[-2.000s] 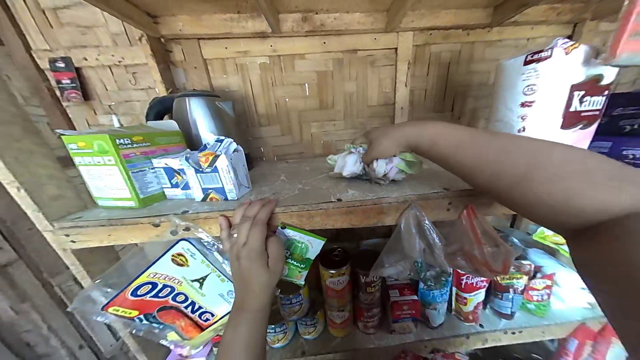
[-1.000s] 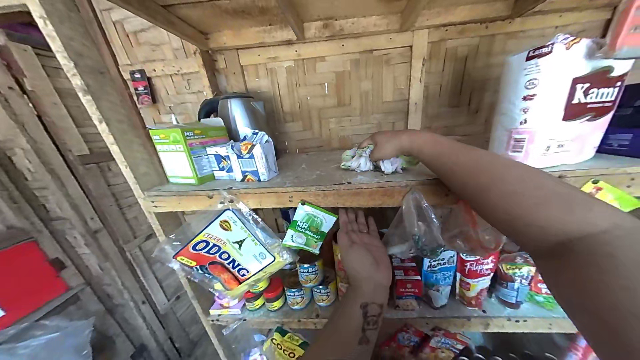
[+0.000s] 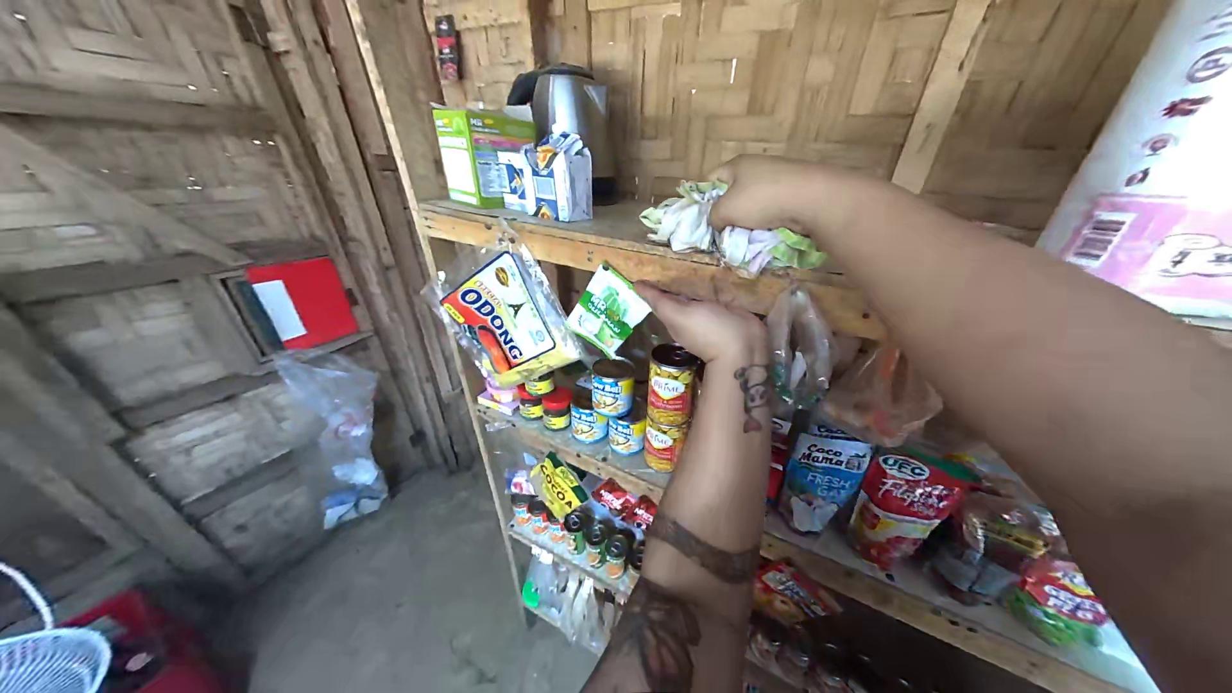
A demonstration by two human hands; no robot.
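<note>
My right hand is closed on a crumpled white and green cloth at the front edge of the top wooden shelf. Palm up, my left hand is held just below that edge, under the cloth, with its fingers extended and nothing seen in it. Its fingertips are beside a green and white sachet that hangs from the shelf edge. Left of the sachet hangs a clear plastic bag with a yellow and blue printed label.
A green box, a blue and white carton and a steel kettle stand on the top shelf's left. Cans and pouches line the shelf below. Wrapped paper rolls are at right. A plastic bag hangs at left.
My right hand has brought the cloth from farther back on the shelf to its front edge. My left hand has turned palm up below the edge. The view has swung left.
</note>
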